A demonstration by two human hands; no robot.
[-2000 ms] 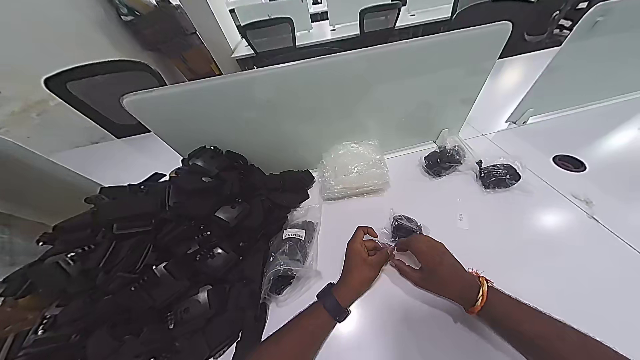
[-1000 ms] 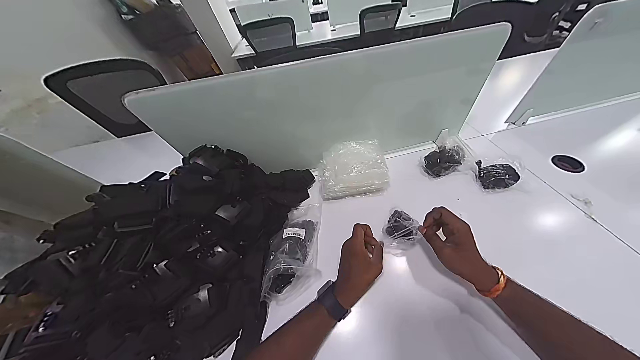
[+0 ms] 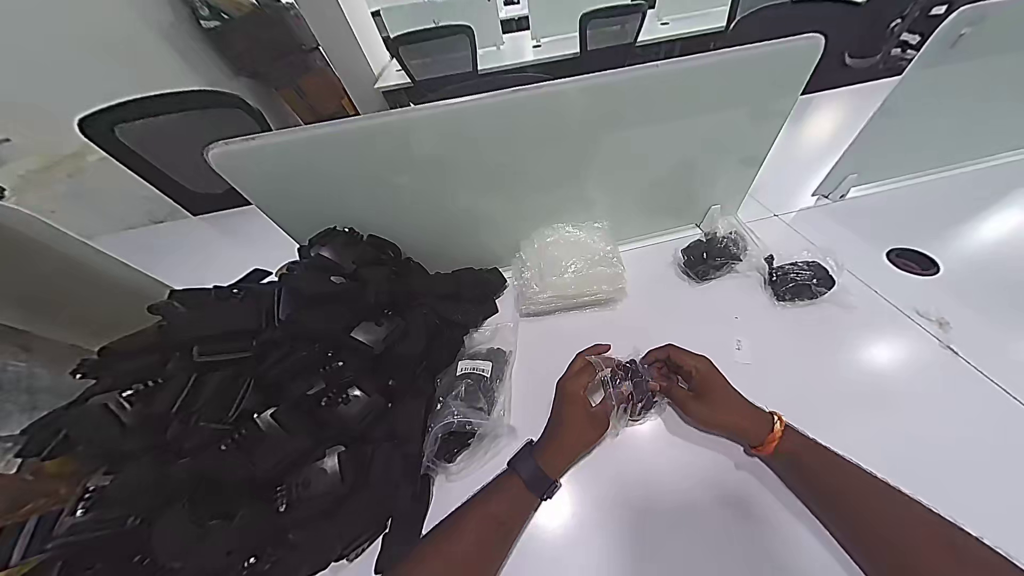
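Between my hands, at the middle of the white desk, is a clear plastic bag with a black item inside (image 3: 638,394). My left hand (image 3: 582,404) grips the bag's left side, its thumb and fingers on the film. My right hand (image 3: 698,392) holds the right side of the same bag with bent fingers. To the left of my left hand lies a longer clear bag of black items with a white printed label (image 3: 472,392). Behind the hands stands a stack of clear plastic bags (image 3: 570,270). Two more bagged black items (image 3: 712,254) (image 3: 800,280) lie at the back right.
A large heap of black straps or padded gear (image 3: 264,400) covers the desk's left side. A frosted partition (image 3: 544,152) runs along the back edge. A round black desk grommet (image 3: 913,262) and a small clear scrap (image 3: 743,350) are to the right.
One second ago my left hand was a loose fist beside the bag; now it holds the bag's left side. My right hand has moved inward, closer to the black item.
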